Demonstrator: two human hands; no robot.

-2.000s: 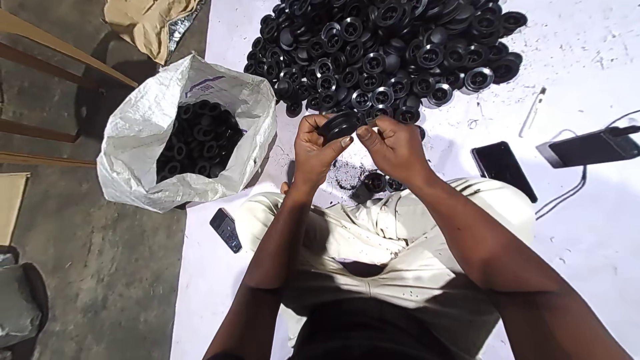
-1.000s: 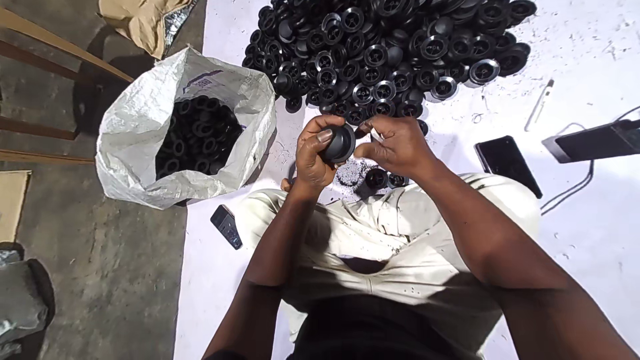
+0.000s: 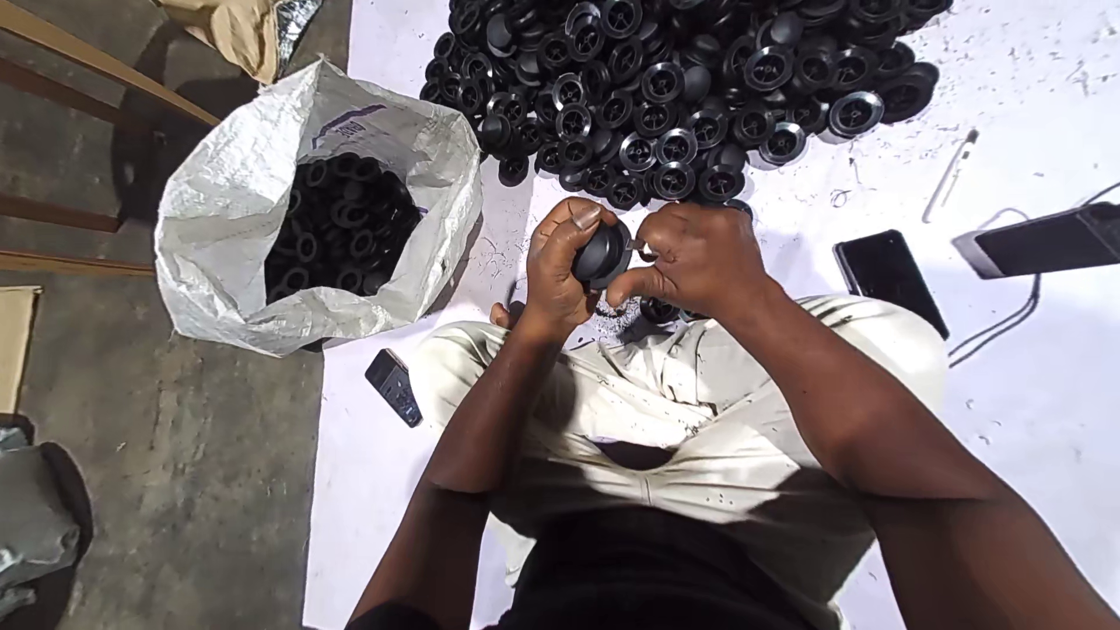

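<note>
My left hand grips a round black plastic cap, its domed face turned up toward the camera. Close against the cap's right edge, my right hand has its fingers curled on a small, thin tool, mostly hidden, perhaps a blade. Beyond both hands lies a large pile of similar black caps, many showing spoked undersides. A few more black parts sit just below my right hand, near dark shavings between my legs.
An open white woven sack holding black parts stands at left. A small phone lies by my left knee; a black smartphone, a dark device with a cable and a white pen-like object lie at right.
Two seconds ago the cap was held edge-on between both hands; now its domed face shows in my left hand. My right hand has shifted slightly along the cap's right edge.
</note>
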